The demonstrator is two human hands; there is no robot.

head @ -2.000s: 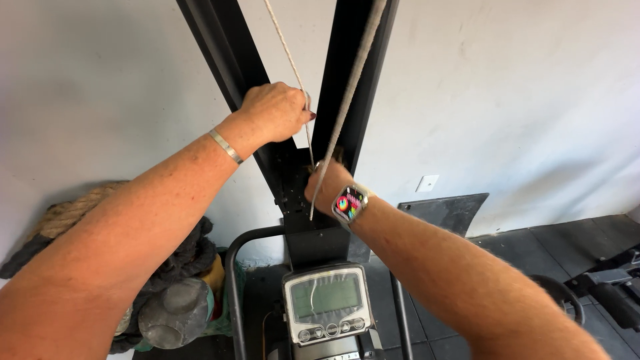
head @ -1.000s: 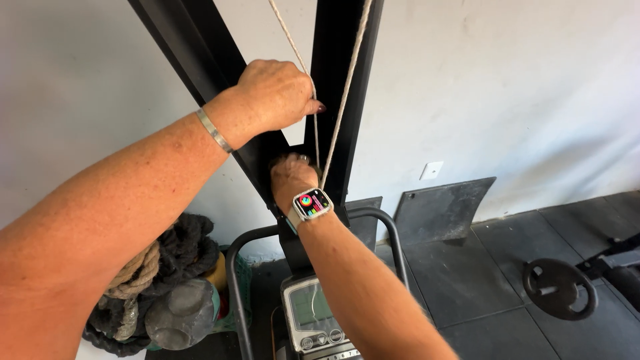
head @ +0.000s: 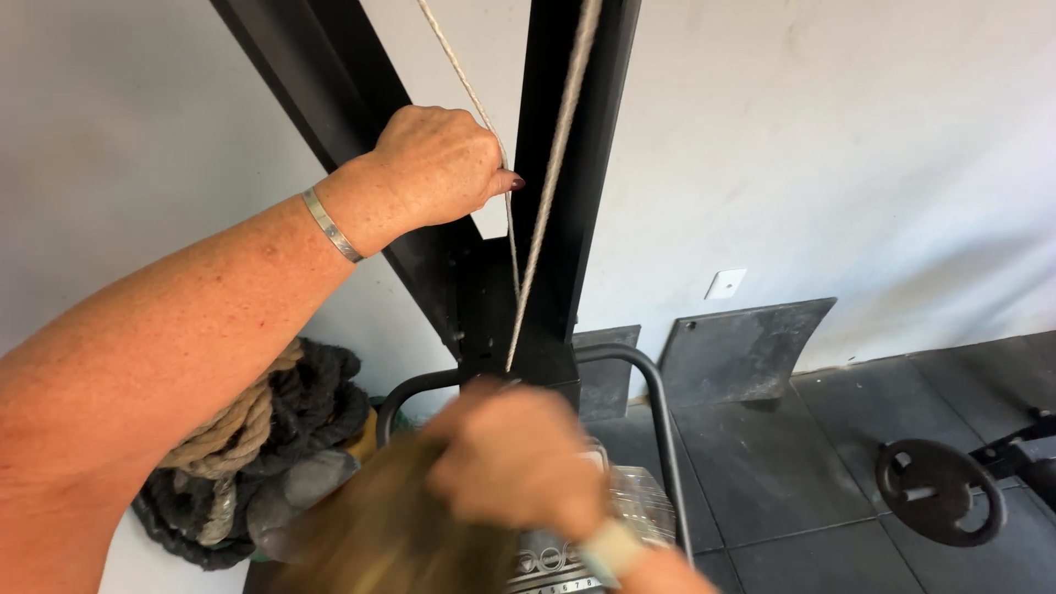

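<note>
My left hand (head: 450,165), with a metal bracelet on its wrist, is closed on a thin pale cord (head: 458,74) in front of a black metal frame (head: 577,165). The cord bends at the fingers and runs down beside a thicker-looking pale rope (head: 561,140). Below them my right hand (head: 524,458), with a watch on its wrist, is strongly blurred over the machine's console (head: 549,557). A blurred brown, soft-looking thing (head: 404,528) lies against or just in front of that hand; whether the fingers hold it cannot be told.
Curved black handles (head: 660,412) flank the console. Coiled tan and black ropes (head: 227,437) are heaped at the lower left. A dark rubber mat (head: 742,351) leans on the wall beneath a white wall plate (head: 726,284). A round black weight plate (head: 940,492) is at the right.
My right hand has moved down from the base of the black uprights to over the console. The blurred brown thing has come into view. My left hand stays at the cord.
</note>
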